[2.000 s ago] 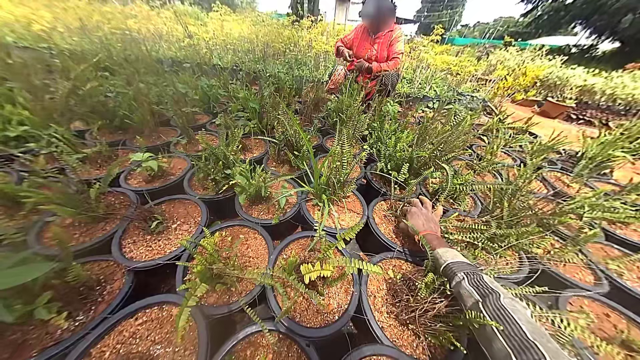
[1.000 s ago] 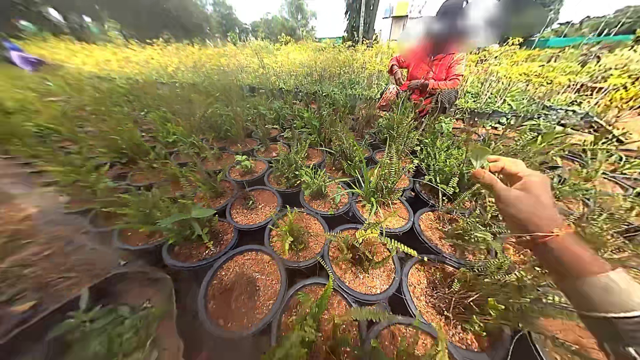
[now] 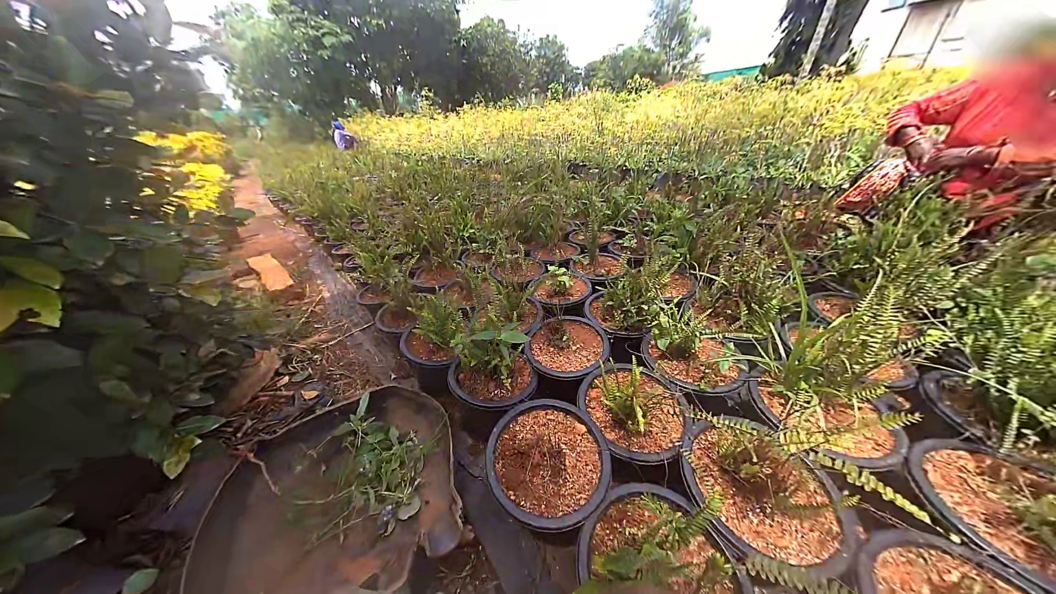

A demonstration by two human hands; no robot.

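Neither of my hands shows in the head view now. Round black plastic pots (image 3: 606,470) filled with reddish, gritty soil stand close together before me. Several bear small fern plants (image 3: 629,400); the soil of one near pot (image 3: 549,464) has almost no green on it. A broad-leaved plant (image 3: 492,351) grows from a pot at the left edge of the group. On the ground at lower left lies a shallow, worn basin (image 3: 247,528) with a small heap of pulled green weeds (image 3: 384,462) in it.
A co-worker in red (image 3: 957,140) crouches among the plants at right, hands together. A dirt path (image 3: 256,223) with a flat stone (image 3: 270,272) runs along the left, beside a leafy bush (image 3: 91,330). Another person (image 3: 342,136) is far off. Yellowish plants (image 3: 643,115) spread behind the pots.
One second ago a raised hand held a small green leaf at the right; before that it was down at a pot. It is now out of view. The view has swung left, bringing in the basin.
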